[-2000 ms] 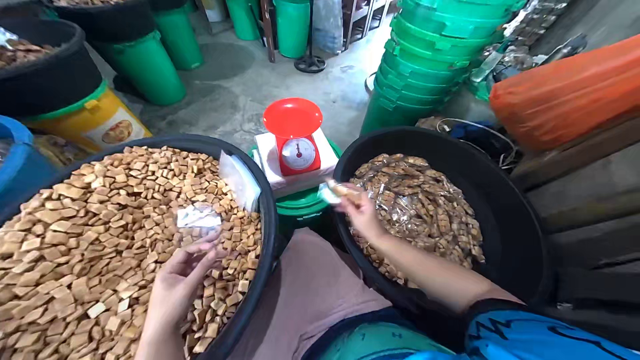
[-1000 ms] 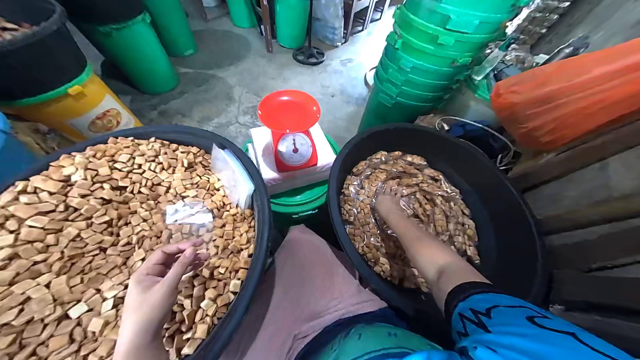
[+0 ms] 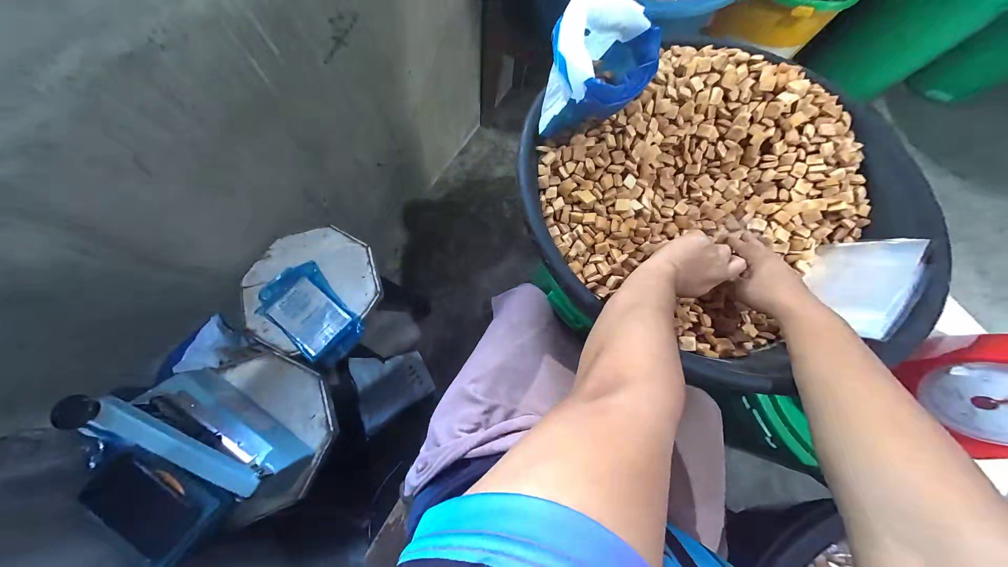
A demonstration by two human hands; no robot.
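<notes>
Both my hands are together low over a black tub (image 3: 906, 189) full of small square brown biscuit pieces (image 3: 709, 142). My left hand (image 3: 697, 264) is curled, its fingers against my right hand (image 3: 756, 268). The fingertips of my right hand are hidden, so what lies between the hands cannot be seen. A stack of clear plastic bags (image 3: 866, 283) leans on the tub's inner wall, right of my right hand. A torn blue and white bag (image 3: 602, 67) rests on the far left rim. At the right edge stands a red dial scale (image 3: 961, 386), partly cut off.
Two pale octagonal tops stand at left, one (image 3: 315, 244) with a blue plastic packet (image 3: 307, 311), the other (image 3: 291, 394) with a plastic box and a tube-like thing. Green containers (image 3: 906, 39) stand at the upper right. A grey wall (image 3: 197, 142) rises at left. A second black tub (image 3: 787, 528) shows below.
My right hand has left the tub of packed bags at right and come to my left hand in the biscuit tub. The small clear bag near my left hand no longer shows. The view has swung left.
</notes>
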